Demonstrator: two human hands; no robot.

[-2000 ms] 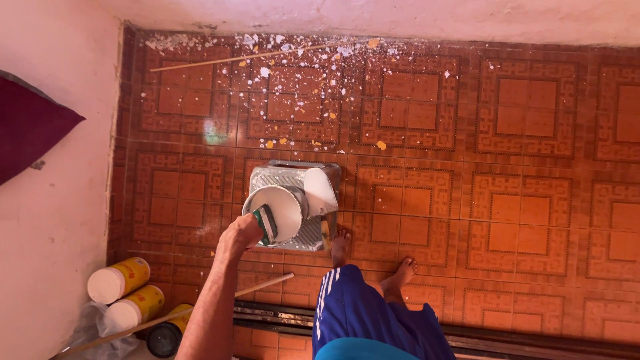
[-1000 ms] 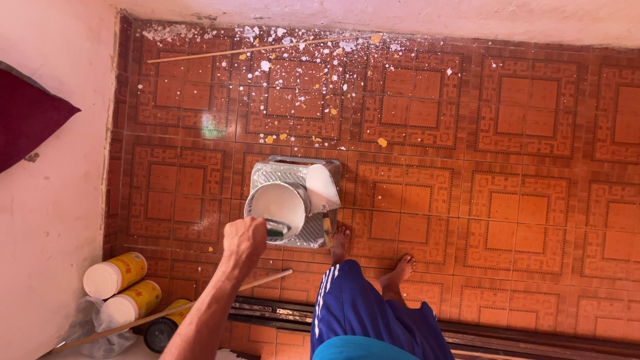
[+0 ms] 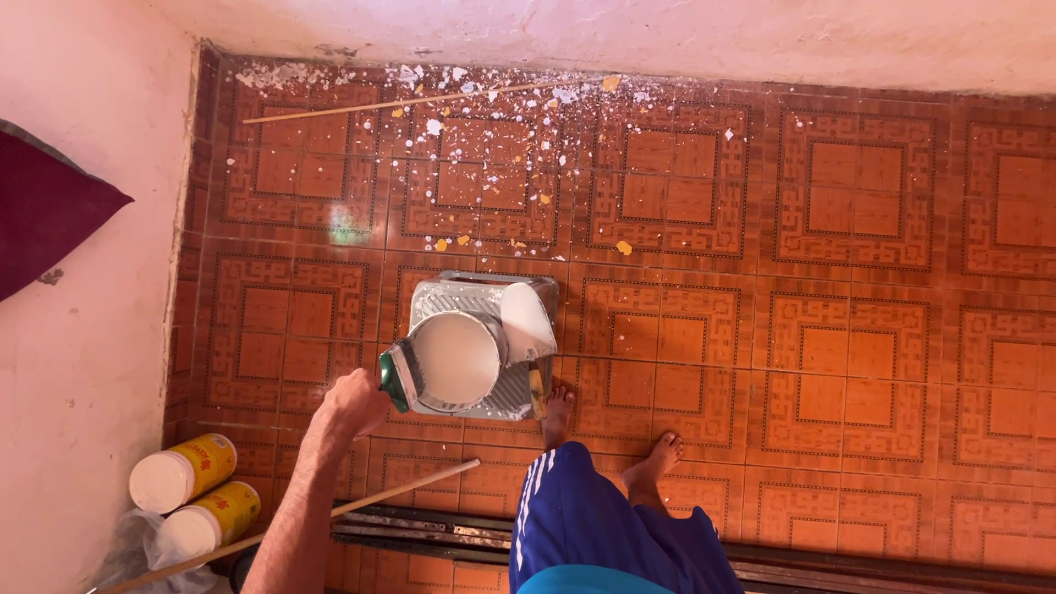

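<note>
My left hand (image 3: 356, 403) grips a wide paintbrush (image 3: 399, 378) with a green part, held at the left rim of a round bucket (image 3: 456, 360) of whitish liquid. The bucket stands on a grey ribbed paint tray (image 3: 487, 289). Beside it on the tray's right lies a white, rounded object (image 3: 526, 320), perhaps a cut container. A tool with a wooden handle (image 3: 537, 391) leans at the tray's lower right edge. My right hand is out of view.
White and yellow flakes (image 3: 563, 96) and a thin stick (image 3: 355, 108) lie along the far wall. Two white-and-yellow tubs (image 3: 205, 462), a plastic bag (image 3: 136, 544), a long pole (image 3: 404, 488) and dark metal bars (image 3: 412, 528) are at lower left. My bare feet (image 3: 656, 460) stand right of the tray.
My left hand has moved the brush from inside the bucket to its left rim. The liquid's surface now shows unobstructed.
</note>
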